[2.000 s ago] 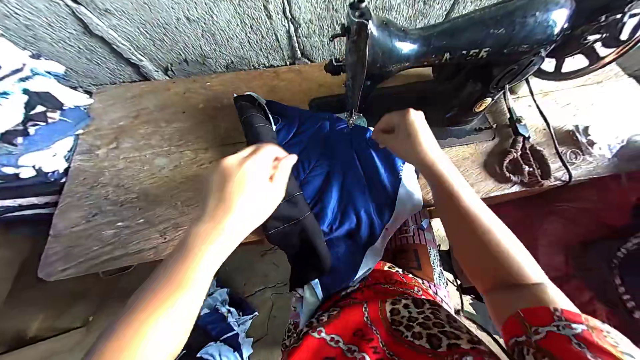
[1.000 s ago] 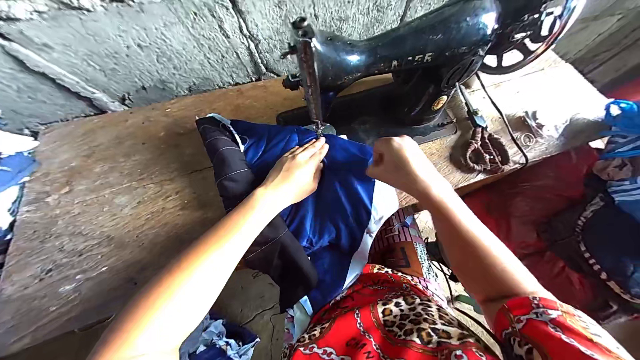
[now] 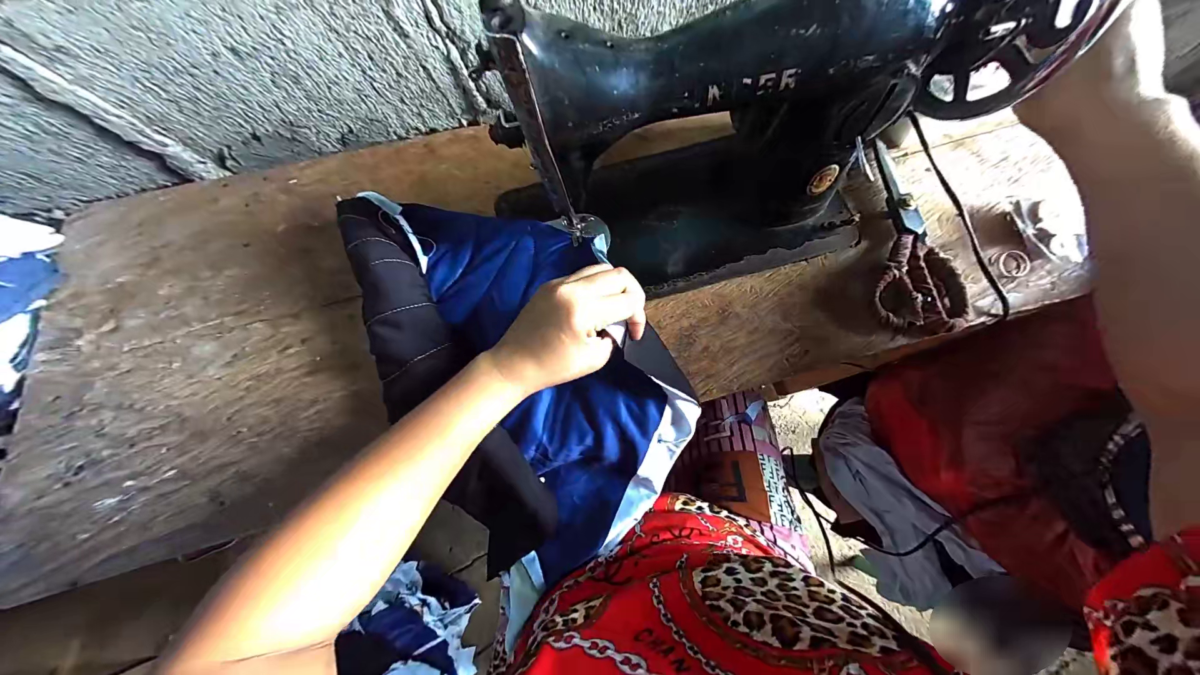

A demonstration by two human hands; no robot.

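A black Singer sewing machine [image 3: 712, 75] stands on a wooden table. Blue satiny fabric [image 3: 487, 272], joined to black quilted fabric [image 3: 394, 319] with light stitch lines, lies under its needle area. My left hand [image 3: 581, 323] pinches the fabric's right edge, where a pale strip shows, just in front of the presser foot [image 3: 577, 225]. My right forearm [image 3: 1125, 206] reaches up at the far right beside the handwheel [image 3: 984, 66]; the right hand itself is out of the frame or cut off at the top edge, so its grip cannot be seen.
Scissors with wrapped handles [image 3: 919, 281] lie right of the machine on the wooden table [image 3: 216, 356], near a dark cord [image 3: 966, 216] and small rings [image 3: 1012, 263]. A rough block wall [image 3: 281, 75] stands behind. Fabric scraps [image 3: 412, 619] and a red cloth [image 3: 984, 422] are below the table.
My right hand has left the fabric edge, and its arm now reaches up to the handwheel side. My left hand has moved from atop the blue fabric to its right edge.
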